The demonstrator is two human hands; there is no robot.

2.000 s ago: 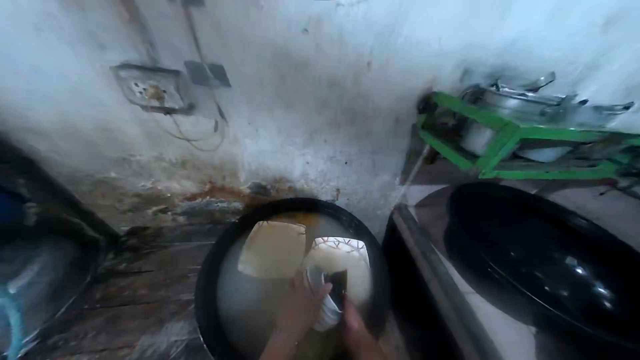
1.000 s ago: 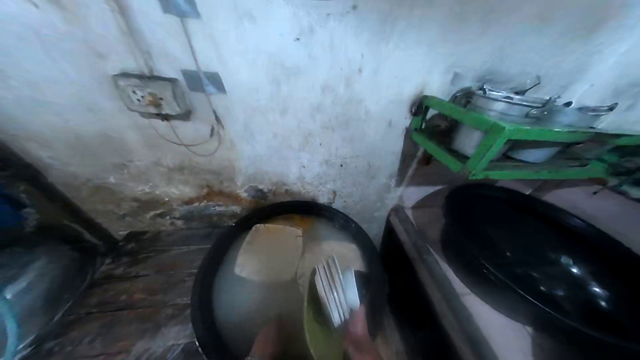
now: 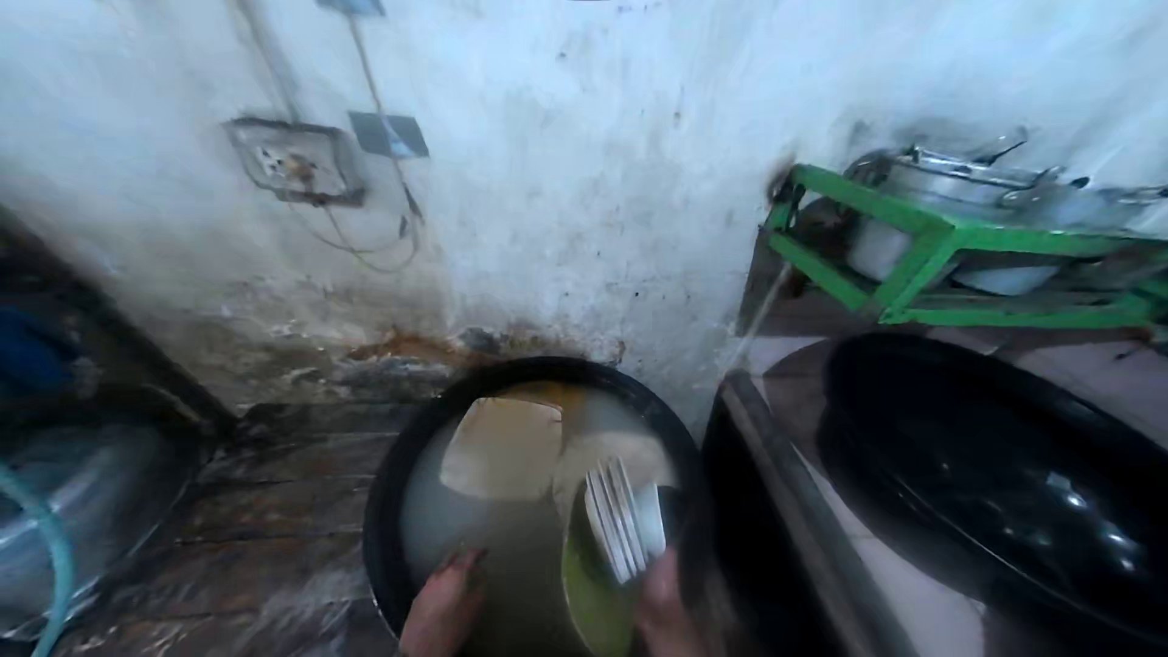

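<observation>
A round black tub holds cloudy liquid with pale square slabs in it. At the tub's lower left, my left hand is over the liquid, its fingers blurred; whether it holds anything is unclear. My right hand is at the lower right, beside a green oval thing, perhaps a dish, and a stack of thin white pieces. Its fingers are at the lower end of the stack; blur hides the exact grip.
A large black basin lies at the right, below a green rack with metal pots. A dark ledge stands beside the tub. At the left are wet boards, a metal basin and a teal hose.
My left hand has moved left, away from the white pieces it was close to two seconds ago. The green thing, not plain at first, shows in the later frames.
</observation>
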